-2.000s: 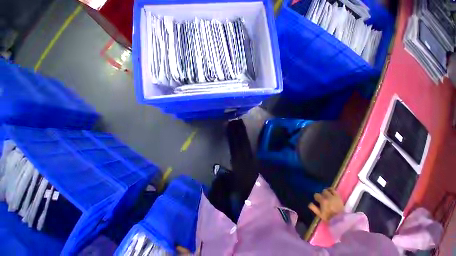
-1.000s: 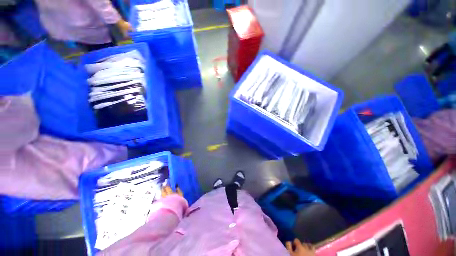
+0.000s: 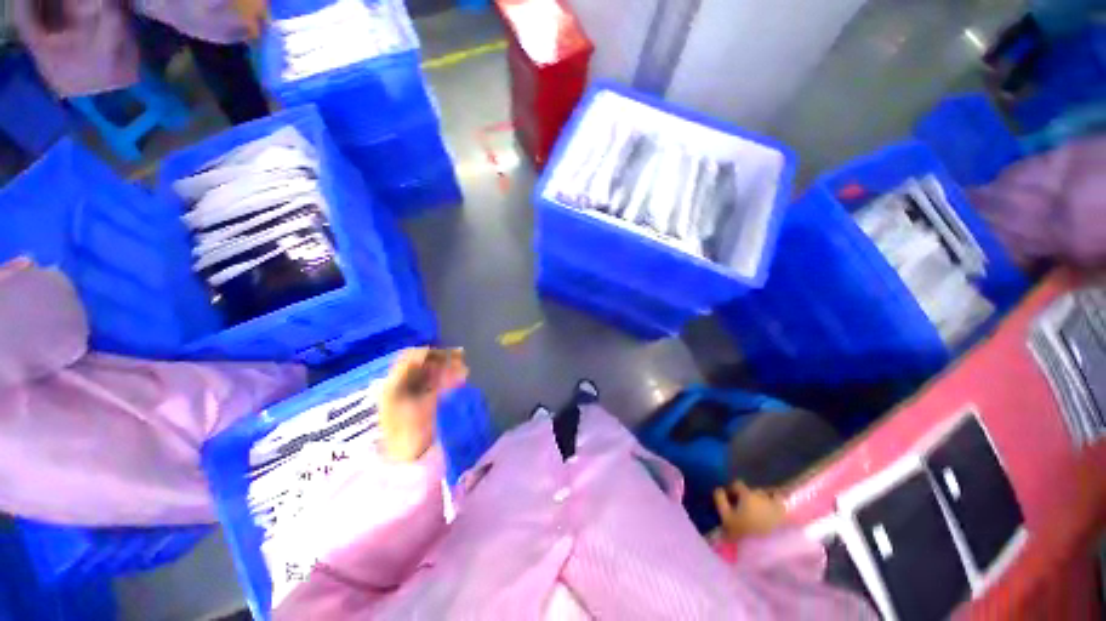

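My left hand (image 3: 416,394) is raised over the right rim of a blue bin (image 3: 231,479) at the lower left. Its fingers are bent and blurred, and nothing shows clearly in it. The bin holds white sleeves, with a white sheet with black writing (image 3: 318,479) on top, partly hidden by my sleeve. My right hand (image 3: 748,510) is at the bench edge with its fingers apart and nothing visible in it. Beside it, dark tablets (image 3: 912,540) lie on white sleeves on the red-pink bench (image 3: 849,465).
A pale-lined bin (image 3: 649,273) of sleeved tablets stands ahead. Other filled bins stand left (image 3: 364,261) and right (image 3: 837,291). A red box (image 3: 543,79) is behind. A blue stool (image 3: 691,425) is by the bench. Pink-sleeved people are at left (image 3: 109,431) and right (image 3: 1053,194).
The view has swung left from the bench toward the bins. My left hand has lifted from the white sheet to above the bin's rim. My right hand stays near the bench edge.
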